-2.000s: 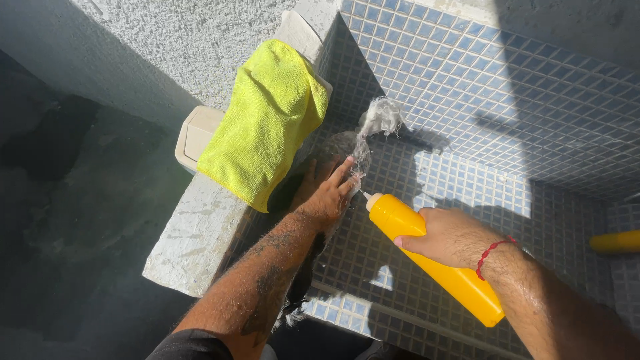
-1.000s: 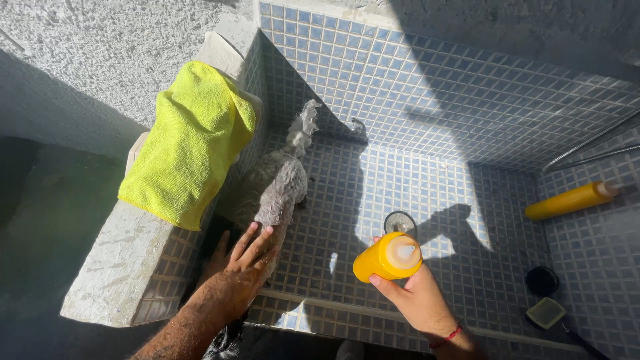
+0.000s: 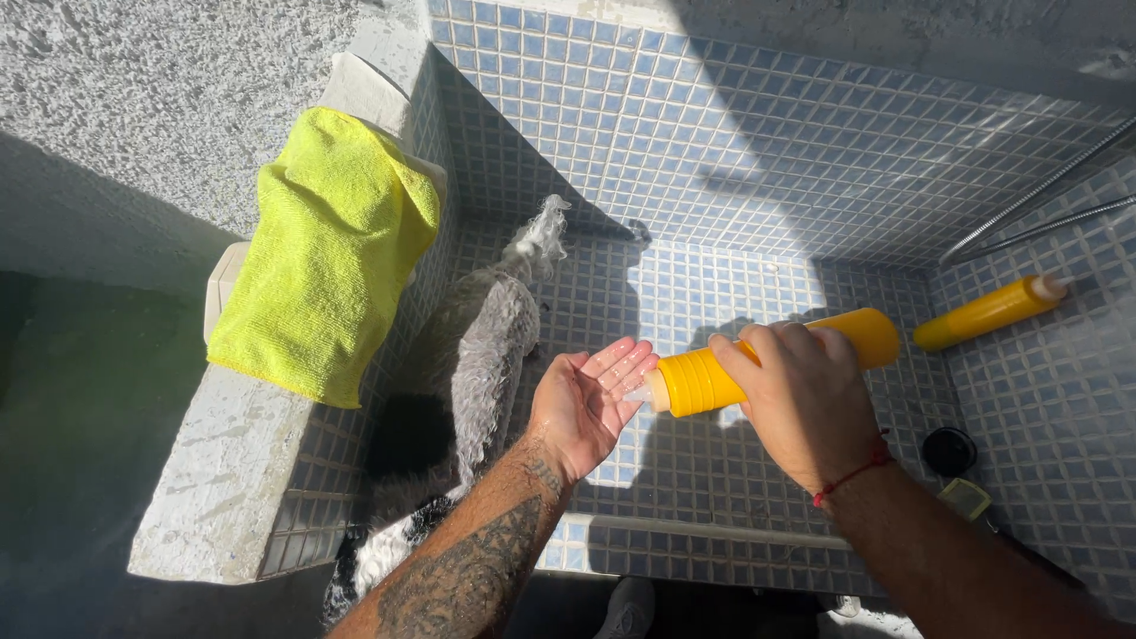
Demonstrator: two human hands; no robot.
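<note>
A wet dog with grey, white and black fur (image 3: 493, 364) stands in the tiled tub along its left wall, tail toward the far wall; its head is hidden or out of view near the bottom. My left hand (image 3: 590, 404) is held palm up beside the dog, wet, with its fingers spread a little. Tilted over that palm is a yellow squeeze bottle (image 3: 701, 383), its clear nozzle at my left fingers. My right hand (image 3: 794, 382) is wrapped around the bottle from above.
A lime-green microfibre cloth (image 3: 328, 257) hangs over the tub's left ledge (image 3: 213, 479). On the right lie a second yellow bottle (image 3: 990, 312), a round black object (image 3: 949, 452) and a brush-like tool (image 3: 965, 499). A metal shower hose (image 3: 1038, 195) runs along the wall.
My left hand has left the dog's fur and turned palm up. The bottle, upright in my right hand a second ago, is now tipped toward that palm.
</note>
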